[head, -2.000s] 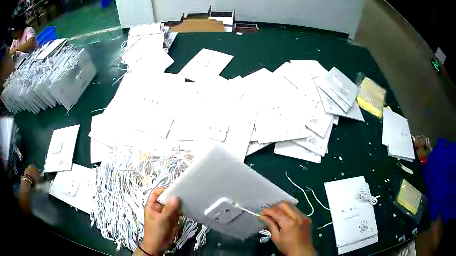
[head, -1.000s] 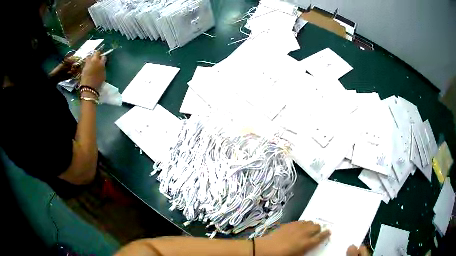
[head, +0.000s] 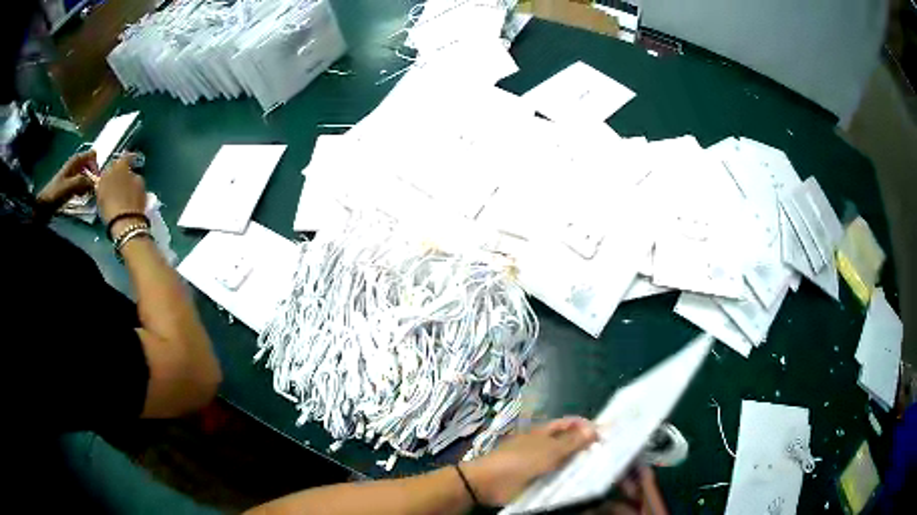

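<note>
A white panel (head: 628, 427) is held tilted, nearly edge-on, at the lower centre right. My left hand (head: 533, 458) has its fingers on the panel's left side. My right hand (head: 644, 493) is at the panel's lower right, cut off by the bottom edge and partly hidden behind the panel. A white coiled cable bundle (head: 666, 445) shows at the panel's right side, close to my right hand; how it is held cannot be told. A large heap of white cables (head: 402, 337) lies left of the panel.
Loose white panels (head: 563, 191) cover the table's middle. Upright panels (head: 226, 50) stand in a row at the upper left. Another person's arm (head: 166, 302) works at left. A panel with a cord (head: 766, 458) and yellow pads (head: 860, 256) lie at right.
The panel was lying low under my left hand and is now raised and tilted. A cable bundle now shows beside it. The view has shifted, moving the table's contents left in the picture.
</note>
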